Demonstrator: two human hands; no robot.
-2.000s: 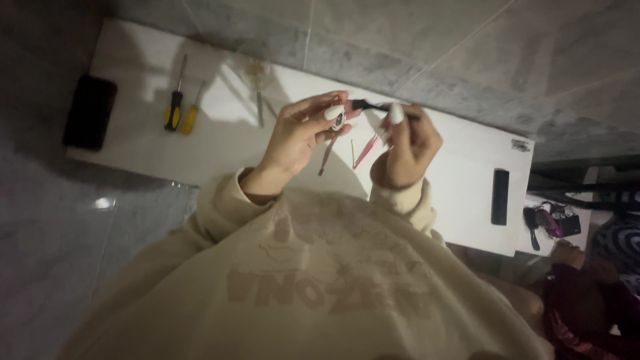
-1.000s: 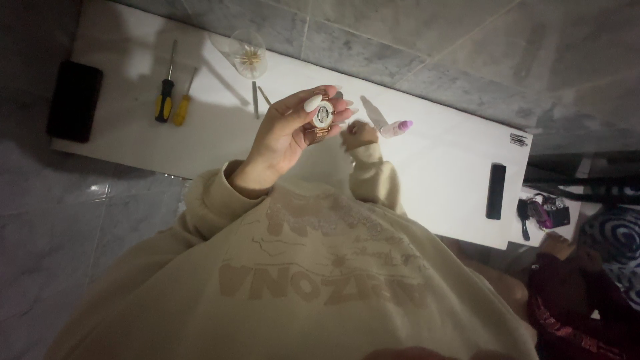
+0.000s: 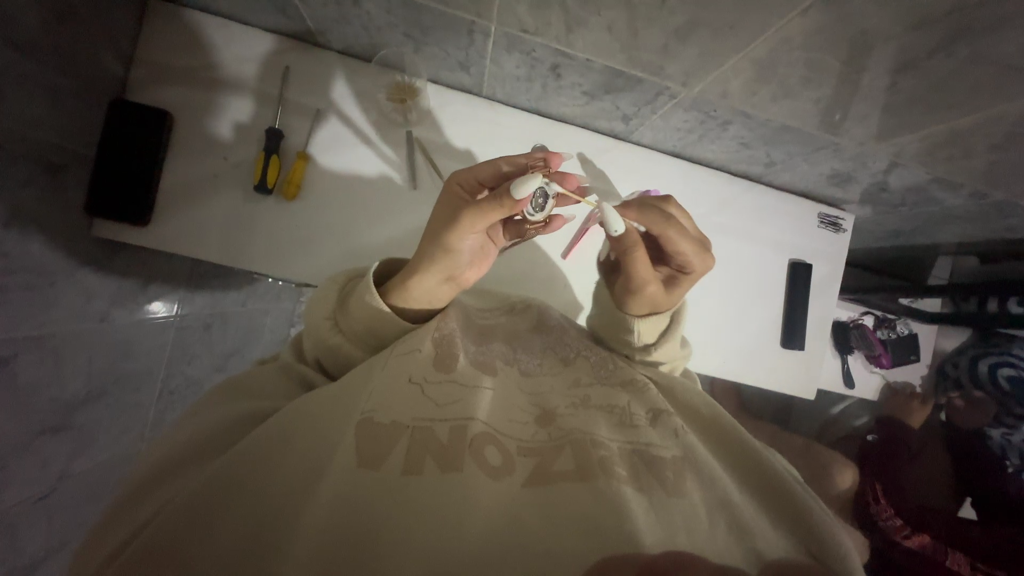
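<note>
A round wristwatch (image 3: pixel 539 202) with a metal band is held between the thumb and fingers of my left hand (image 3: pixel 468 232), its inner works seemingly exposed. My right hand (image 3: pixel 652 248) pinches a thin wooden stick with whitish ends, probably a cotton swab (image 3: pixel 578 197); its tip touches or nearly touches the watch's edge. Behind the right fingers lies a pink slender tool (image 3: pixel 578 238), partly hidden, with a purple-tipped thing (image 3: pixel 644 193) beside it. Two screwdrivers with yellow handles, the larger one yellow and black (image 3: pixel 270 162), the smaller yellow (image 3: pixel 295 176), rest left of my hands.
A clear cup of toothpick-like sticks (image 3: pixel 402 92), a thin grey rod (image 3: pixel 411 160) and a black phone (image 3: pixel 129 162) are on the white table (image 3: pixel 216 232). A black bar-shaped case (image 3: pixel 797 305) lies at right. Another person's hand (image 3: pixel 906 402) is near a side table with a dark brush (image 3: pixel 844 354).
Two seconds ago my right hand held a dark slender tool near the watch. It moved down to the table, then came back up to the watch with the thin stick.
</note>
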